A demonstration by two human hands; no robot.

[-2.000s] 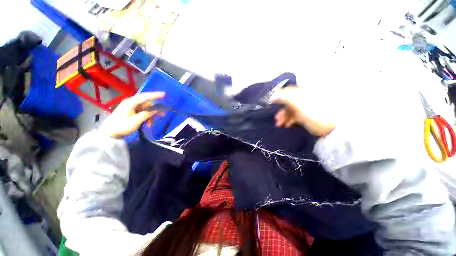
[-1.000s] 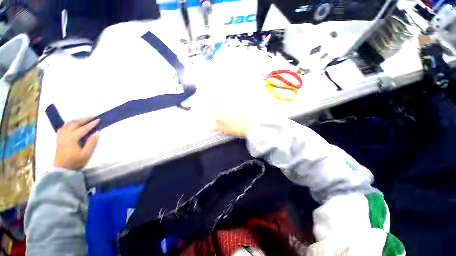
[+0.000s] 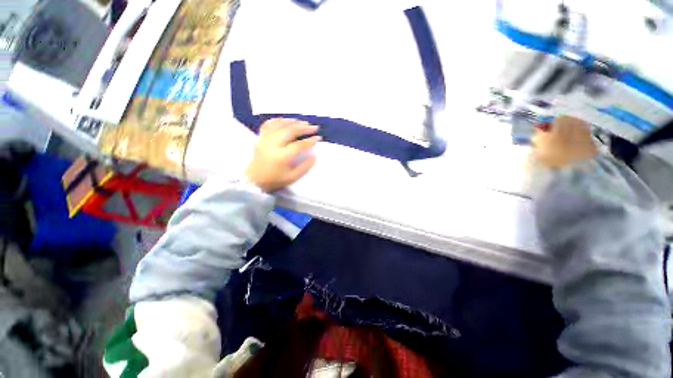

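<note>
A long navy strip (image 3: 361, 138) lies on the white table in a wide U shape, both ends bent away from me. My left hand (image 3: 284, 153) is on its left part, with fingers curled over the band. My right hand (image 3: 564, 142) is at the right, beside the machine, with a small red thing at its fingertips. What it is, and whether the hand grips it, is too blurred to tell. Navy cloth (image 3: 384, 258) with frayed edges and white threads lies on my lap, below the table edge.
The white sewing machine (image 3: 605, 74) with a blue stripe stands at the upper right. A taped brown cardboard sheet (image 3: 159, 140) borders the table's left side. A red frame (image 3: 140, 196) and blue cloth or plastic (image 3: 66, 207) are lower left. The table's front edge (image 3: 413, 238) crosses above my lap.
The frayed cloth held in both hands two seconds ago is on my lap. Since one second ago, the view has turned and my right hand has moved right, away from the strip. The scissors no longer show clearly.
</note>
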